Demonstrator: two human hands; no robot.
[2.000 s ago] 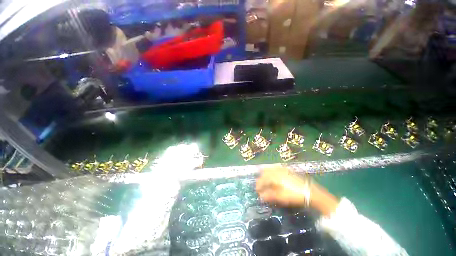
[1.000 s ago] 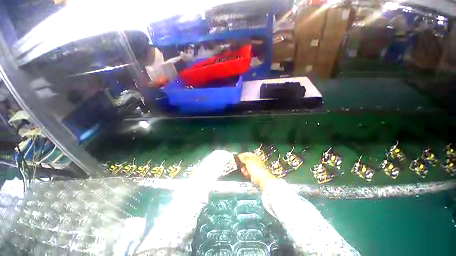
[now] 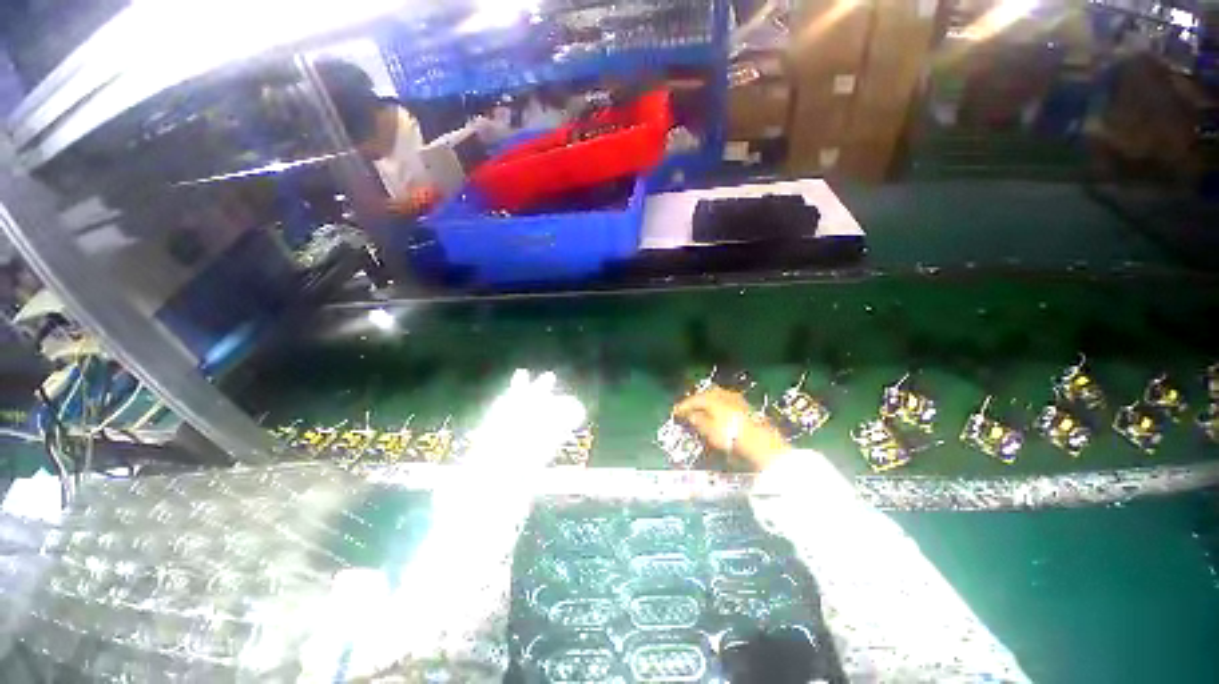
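Observation:
My left hand (image 3: 531,412), in a white glove and washed out by glare, is over the belt's near side, beside a circuit board (image 3: 576,445). Its fingers are not clear. My bare right hand (image 3: 722,417) is over the belt to the right, with its fingertips on another circuit board (image 3: 679,441). More boards with thin upright leads lie to the right (image 3: 992,430) and in a row at left (image 3: 394,444). A clear blister tray (image 3: 664,572) lies in front of me; a dark part (image 3: 773,657) sits at its lower right.
The green conveyor belt (image 3: 602,327) has a pale near rail (image 3: 976,489). A silvery stack of blister trays (image 3: 174,575) is at left. Across the belt are a red bin (image 3: 575,158) on a blue bin (image 3: 542,245), and a black block (image 3: 755,217) on a white board. A person (image 3: 394,140) is beyond.
My hands were close together at one board a second ago; now they are apart. My right hand is at a board that has shifted left from its place among the others. The tray's lower right shows more.

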